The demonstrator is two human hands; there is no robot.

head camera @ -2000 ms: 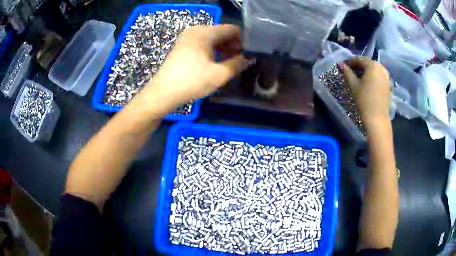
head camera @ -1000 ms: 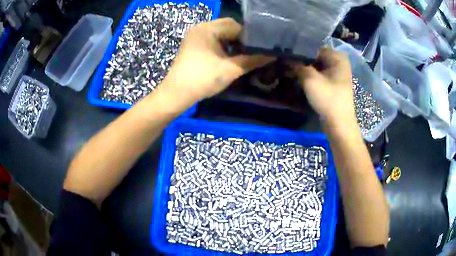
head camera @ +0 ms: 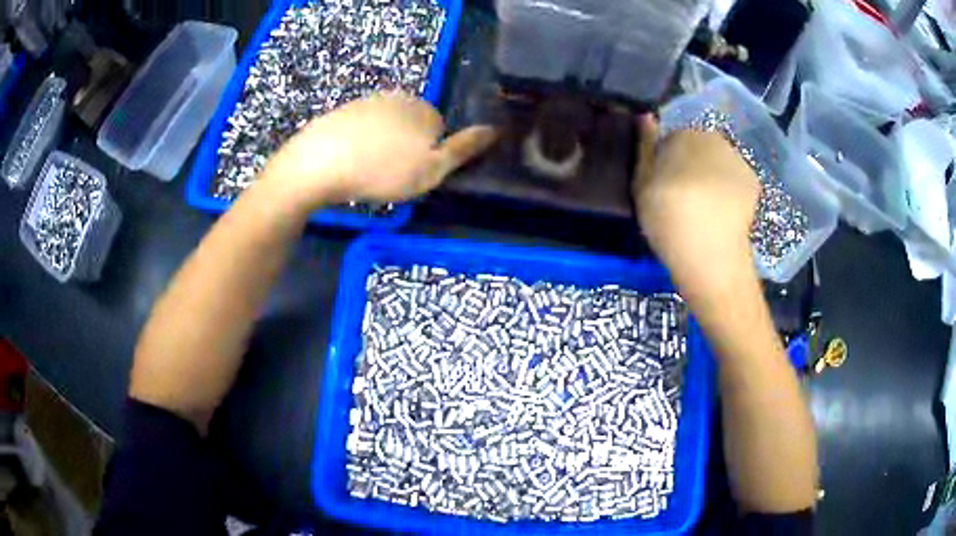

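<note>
The bench press head [head camera: 592, 47], wrapped in clear film, is at the top centre above a dark brown base [head camera: 482, 173]. A pale ring, the nest [head camera: 552, 157], is on the base. My left hand [head camera: 367, 152] is over the near part of the left blue tray, blurred, a finger pointing toward the base. My right hand [head camera: 697, 194] is at the base's right side, fingers bent; whether either hand holds a small part cannot be seen. The near blue tray [head camera: 514, 251] is full of bright silver cylinders. The left blue tray [head camera: 204, 157] holds darker metal sleeves.
A clear plastic bin [head camera: 812, 225] of small fittings stands right of the press, partly behind my right hand. Crumpled clear plastic lies farther right. A yellow-handled tool [head camera: 833, 354] lies at the right. At the left are an empty clear bin [head camera: 163, 110] and a small clear tub [head camera: 100, 236].
Both hands have parted from under the press head. My left hand moved left and down over the left tray; my right hand moved slightly right and down. The nest shows more clearly.
</note>
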